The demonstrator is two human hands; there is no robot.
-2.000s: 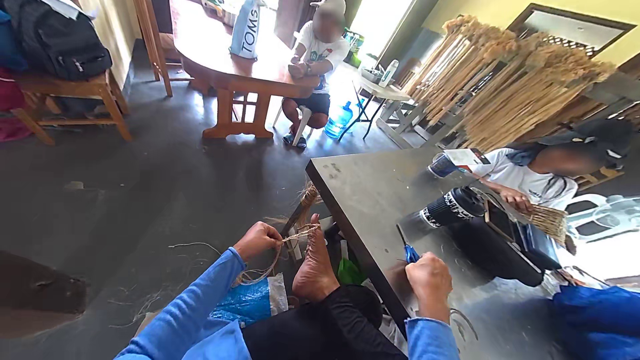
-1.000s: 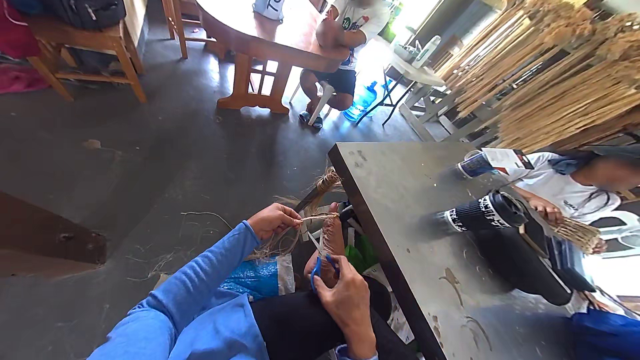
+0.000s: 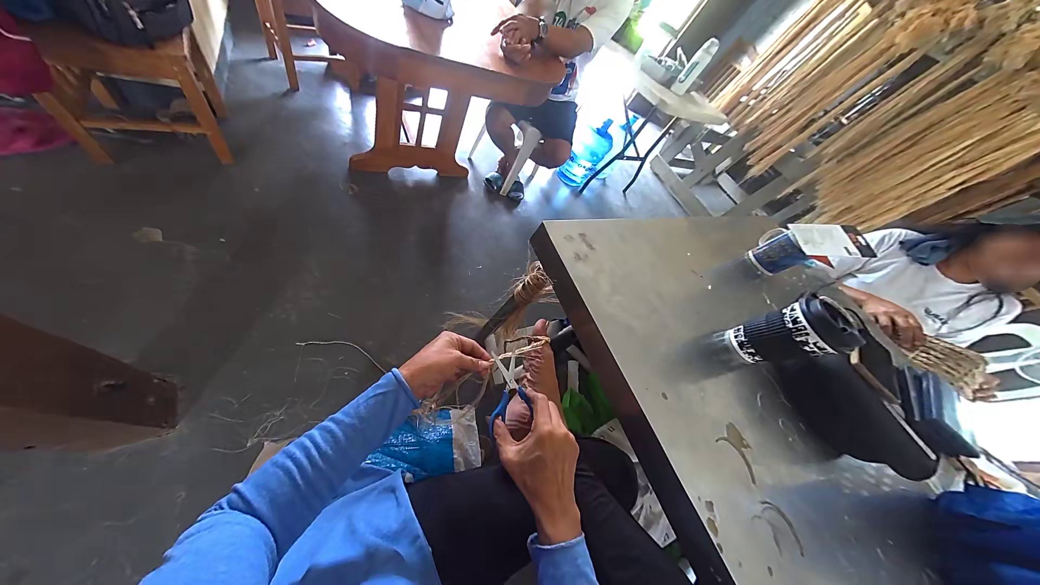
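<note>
Blue-handled scissors are in my right hand, their blades apart around or beside a fibre cord. My left hand pinches the cord just left of the blades. The cord's other end runs to the toes of my bare foot, where it seems looped. Loose fibre strands hang below my left hand. Just beyond the foot, a bundle of brown fibre is wrapped about a dark bar by the table corner.
A grey-topped table stands at my right, with a black tumbler and a blue mug. Across it a person holds a woven fibre piece. Another person sits at a wooden table. A blue plastic bag lies beside my leg.
My right hand has moved from over the table edge to the cord, bringing the scissors to it. The scissors' blades now stand apart at the cord. The view has shifted.
</note>
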